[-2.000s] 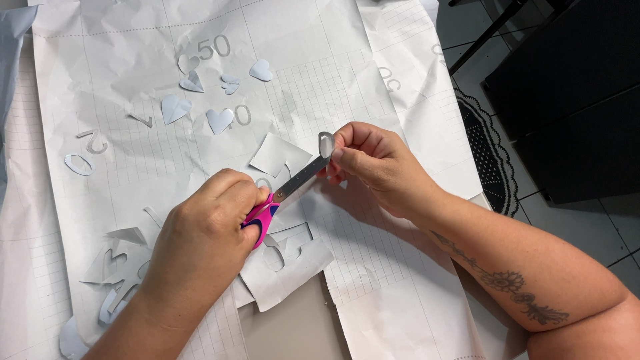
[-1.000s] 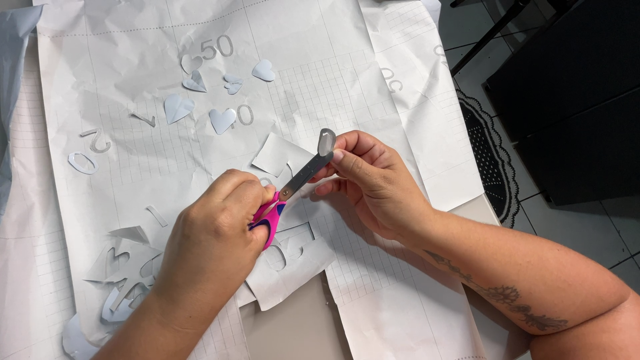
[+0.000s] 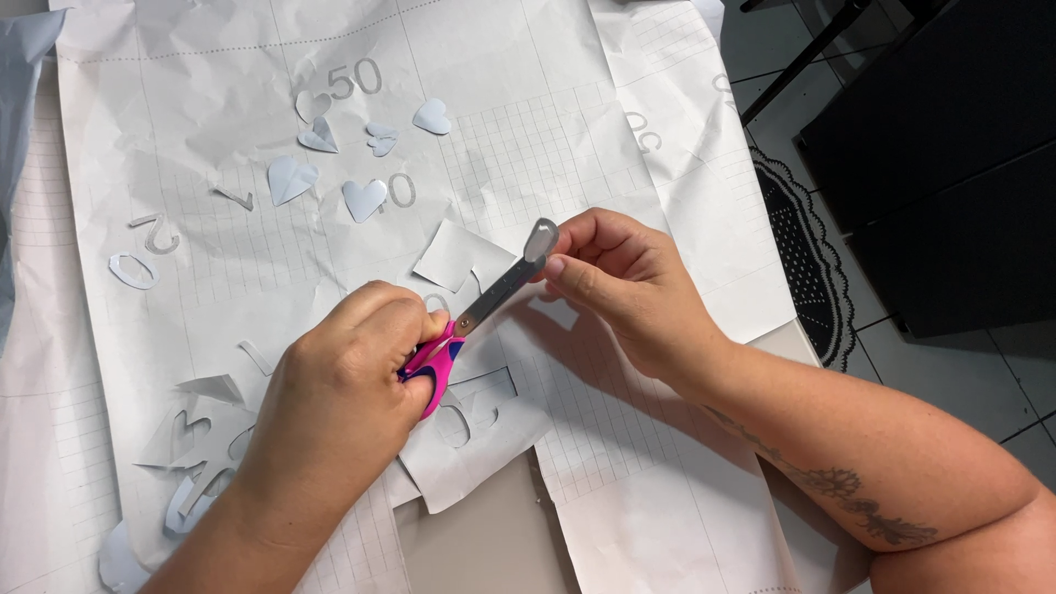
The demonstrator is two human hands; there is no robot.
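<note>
My left hand grips the pink and dark blue handles of a pair of scissors, whose blades point up and to the right. At the blade tips my right hand pinches a small cut piece of paper between thumb and fingers. Below the scissors lies a sheet of paper with cut-out openings. A square paper scrap lies just left of the blades. Paper hearts, among them one near a printed number, are spread farther up. A cut-out paper 2 and a paper ring lie at the left.
Large printed pattern sheets with grid lines cover the table, whose beige surface shows at the bottom. More cut scraps lie beside my left forearm. At the right are a tiled floor, a black lace-edged mat and a dark piece of furniture.
Both hands keep nearly the same place, with the scissors in my left hand. The small piece at the blade tips and my right fingers have shifted slightly.
</note>
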